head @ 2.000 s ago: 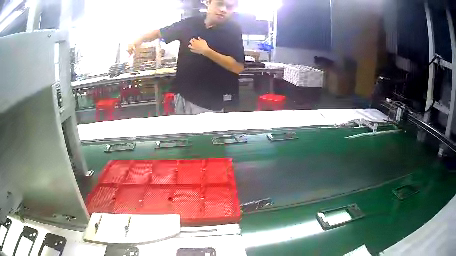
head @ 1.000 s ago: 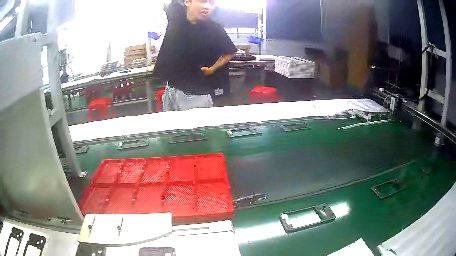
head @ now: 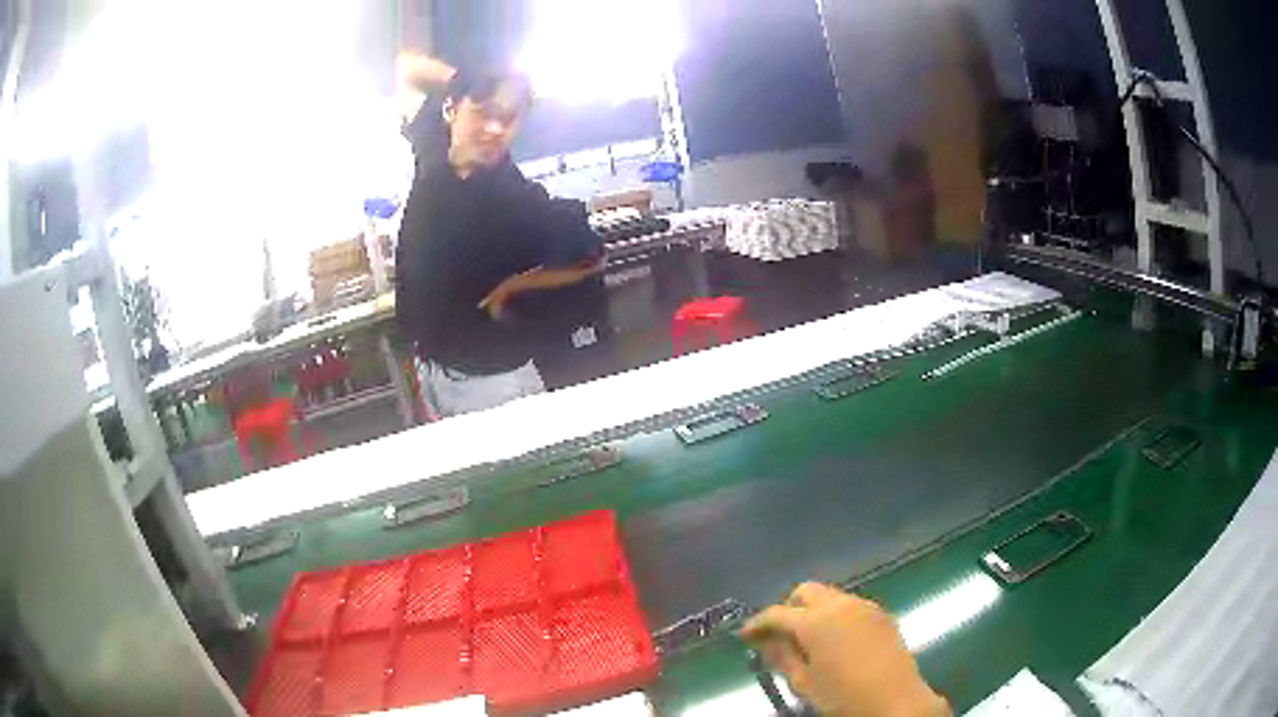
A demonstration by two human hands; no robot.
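Note:
My right hand (head: 848,651) reaches over the green belt from the bottom edge, fingers bent and pinching the end of a dark phone frame (head: 768,684); most of this frame is hidden by the hand or cut off. Another phone frame (head: 1037,548) lies on the belt to the right of my hand, and a smaller-looking one (head: 1172,446) lies farther right. A red plastic tray (head: 470,612) with two rows of compartments lies left of my hand. My left hand is not in view.
More frames (head: 722,425) lie along the belt's far edge, beside a long white strip (head: 617,406). A small dark metal piece (head: 701,622) is by the tray. A machine panel (head: 84,504) stands left. A person (head: 484,266) stands beyond the belt.
My right hand has come into view over the belt and taken hold of a frame. The camera view has tilted and shifted. The person across has an arm raised behind the head.

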